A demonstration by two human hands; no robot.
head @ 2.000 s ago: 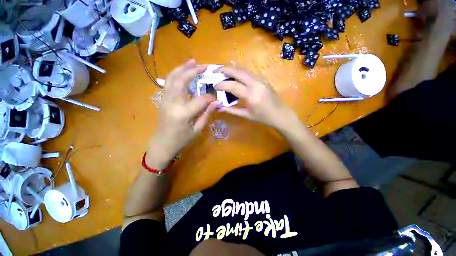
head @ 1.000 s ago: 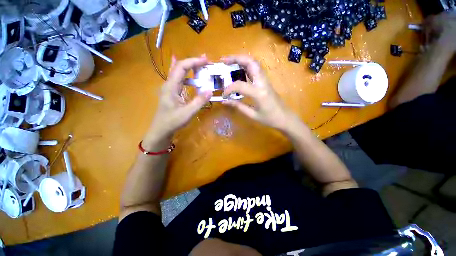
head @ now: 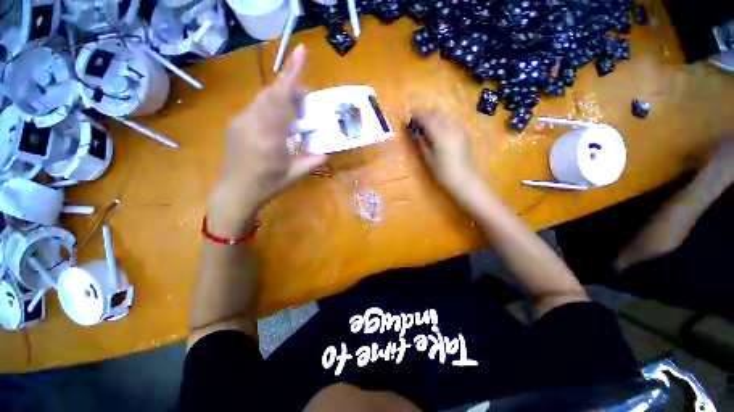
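A white camera housing (head: 350,121) is in front of me at the middle of the bench, with a black square in its right side and a dark opening at its centre. My left hand (head: 270,133), with a red bracelet at the wrist, holds the housing at its left end between thumb and fingers. My right hand (head: 441,141) is just right of the housing, apart from it and blurred. It holds a small black part (head: 417,127) at its fingertips. A small heap of clear pieces (head: 369,205) lies on the orange tabletop below the housing.
A large pile of black square parts (head: 515,48) is at the far side. White housings with antennas (head: 121,76) are heaped at the left. One round white housing (head: 591,154) stands at the right. Another person's blurred arm (head: 684,209) is at the right edge.
My right hand has let go of the housing and moved right, now with a black part at its fingers. My left hand still holds the housing, which is now turned. The other person's arm has moved.
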